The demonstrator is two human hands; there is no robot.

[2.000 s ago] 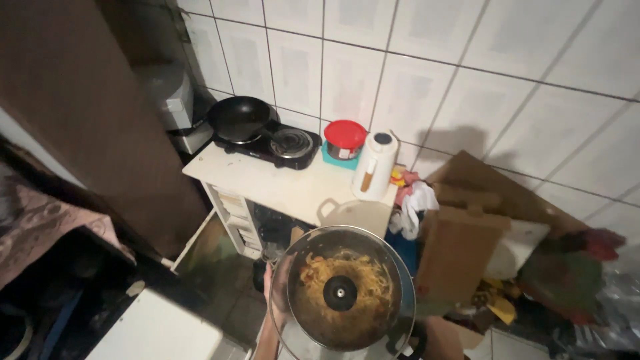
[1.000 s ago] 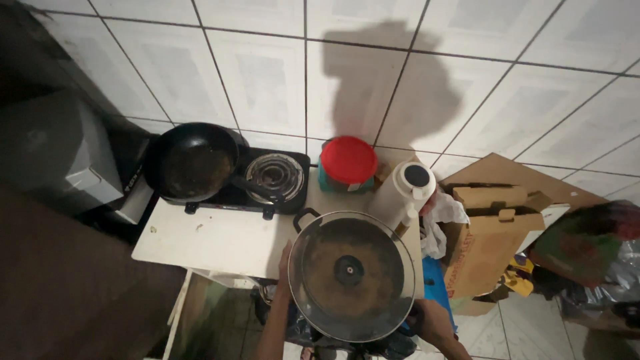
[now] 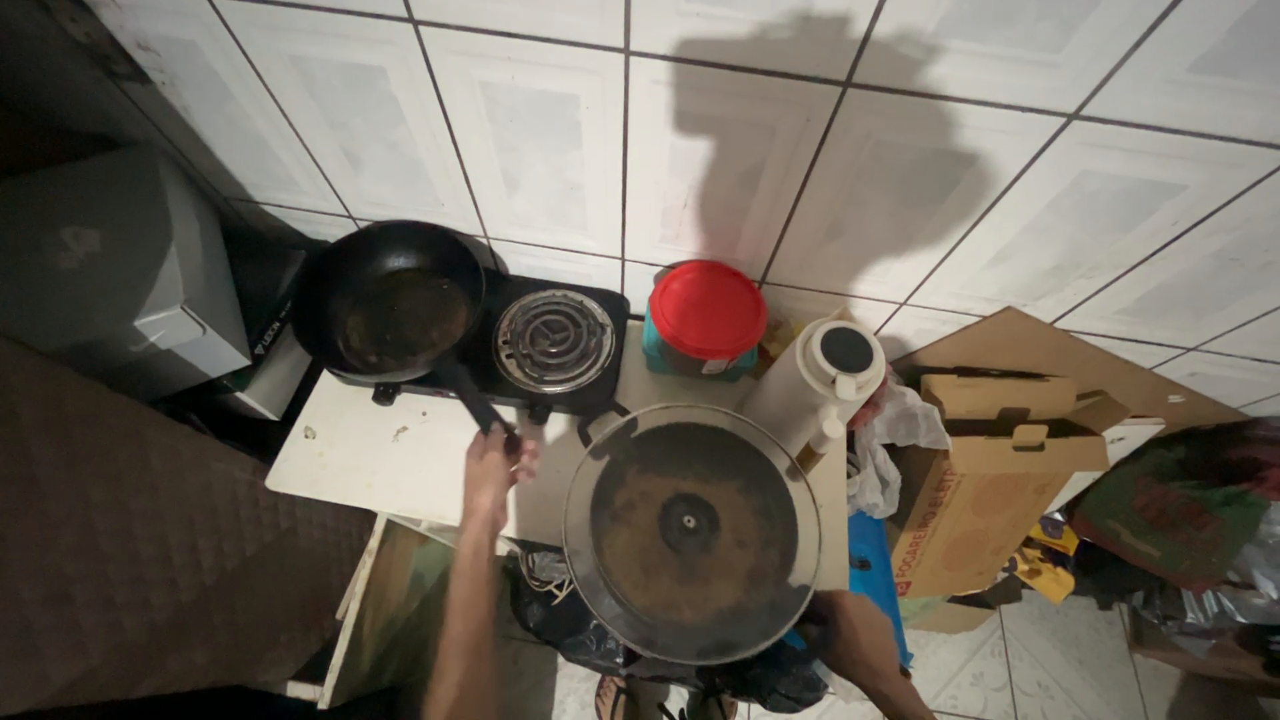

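Observation:
My left hand (image 3: 497, 462) is closed around the handle of a black frying pan (image 3: 395, 300), which sits over the left side of a black electric hot plate (image 3: 555, 400). The coil burner (image 3: 556, 340) on the right is bare. My right hand (image 3: 850, 640) grips the lower right side of a large pot with a glass lid (image 3: 690, 535). Brownish contents show dimly through the fogged glass, around a black knob. The pot's other handle juts out at its upper left, near the hot plate. Whether the pot's base touches the table is hidden.
A white table (image 3: 370, 440) bears the hot plate, a teal container with a red lid (image 3: 708, 310) and a white thermos (image 3: 815, 380). An open cardboard box (image 3: 985, 500) and plastic bags stand right. A grey box (image 3: 120, 270) is at left, a tiled wall behind.
My left hand has left the pot's side and taken hold of the frying pan's handle. My right hand stays on the pot. The view has moved closer to the table.

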